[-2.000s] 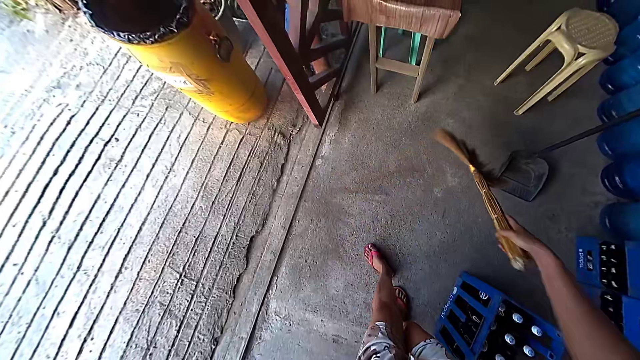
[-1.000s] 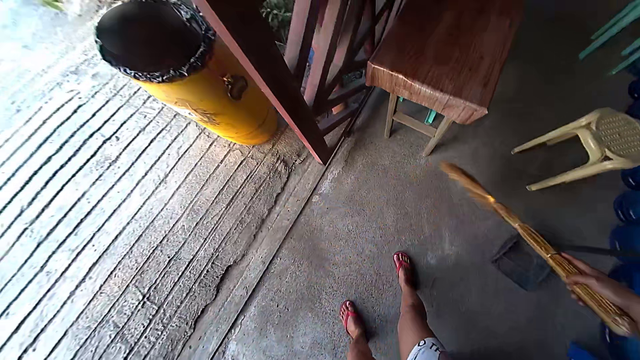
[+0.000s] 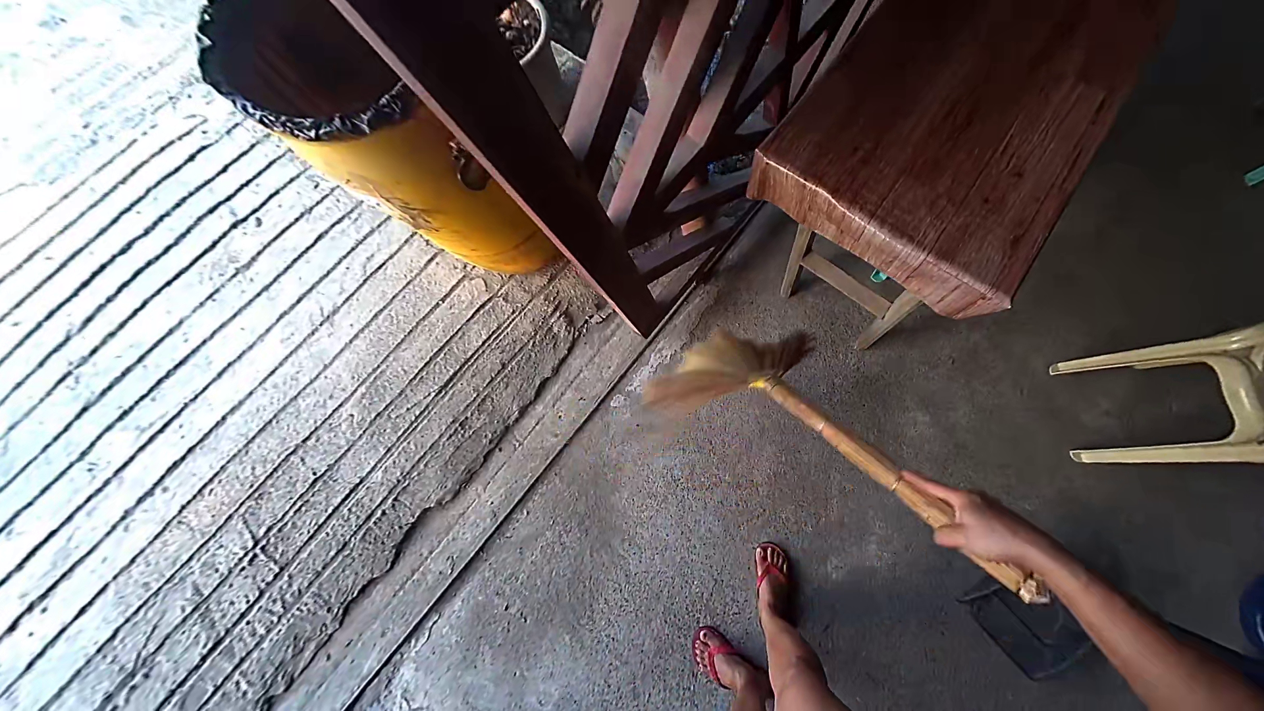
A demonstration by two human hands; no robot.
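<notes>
A soft-bristled broom (image 3: 859, 456) is gripped near the end of its handle by my right hand (image 3: 987, 528), which comes in from the lower right. Its blurred bristles fan out over the concrete floor, left of the table and close to the foot of the dark wooden post. Partly hidden beneath my forearm and the handle's end lies a dark dustpan (image 3: 1022, 627). My left hand is out of the frame. Below the broom, my feet in red flip-flops (image 3: 716, 655) stand on the floor.
A yellow drum (image 3: 444, 207) with a black liner stands outside the wooden post and railing (image 3: 513, 158). A table with a wood-patterned cover (image 3: 918, 178) is at the top right, a beige plastic stool (image 3: 1234, 385) at the right edge. Grooved concrete (image 3: 247, 395) stretches along the left.
My right hand has swung the broom leftward, its bristles now near the post. The view has shifted; the blue crates seen two seconds ago are out of frame.
</notes>
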